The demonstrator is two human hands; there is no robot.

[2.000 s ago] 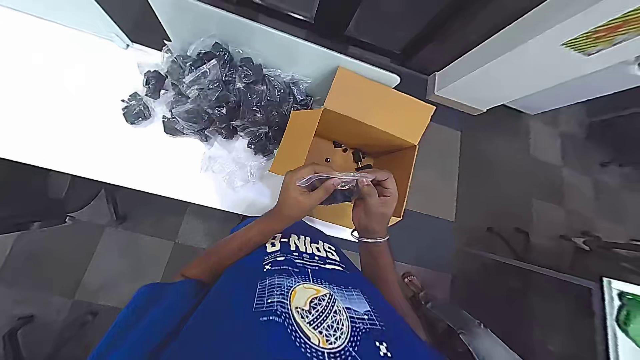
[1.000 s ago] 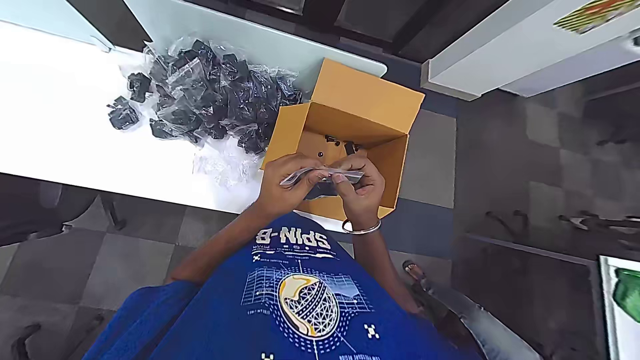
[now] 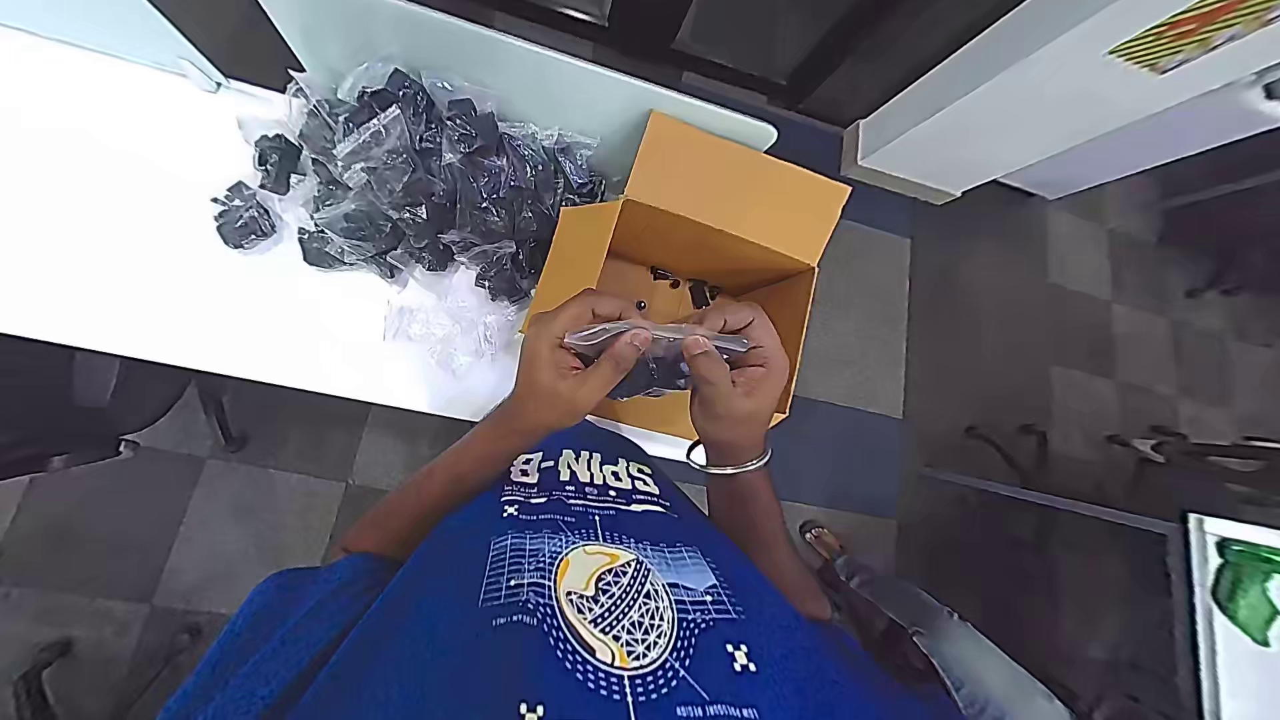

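Observation:
Between my two hands is a clear plastic bag [image 3: 655, 372] with dark parts inside, held by its top edge. My left hand [image 3: 580, 355] pinches the edge on the left, thumb on top. On the right, my right hand [image 3: 738, 368], with a metal bangle at the wrist, pinches the same edge. Both hands are over the near side of an open cardboard box [image 3: 735, 225], where a few small black parts [image 3: 700, 293] lie on the bottom. Left of the box is a heap of clear bags holding black parts [image 3: 430, 180]. Crumpled clear plastic bags [image 3: 455, 320] lie just below the heap.
The box and heap are on a white table [image 3: 130, 220], with a pale panel [image 3: 520, 70] along its far side. A chair [image 3: 90, 410] stands at the left below the table. Another person's leg and sandalled foot [image 3: 822, 540] show at the lower right.

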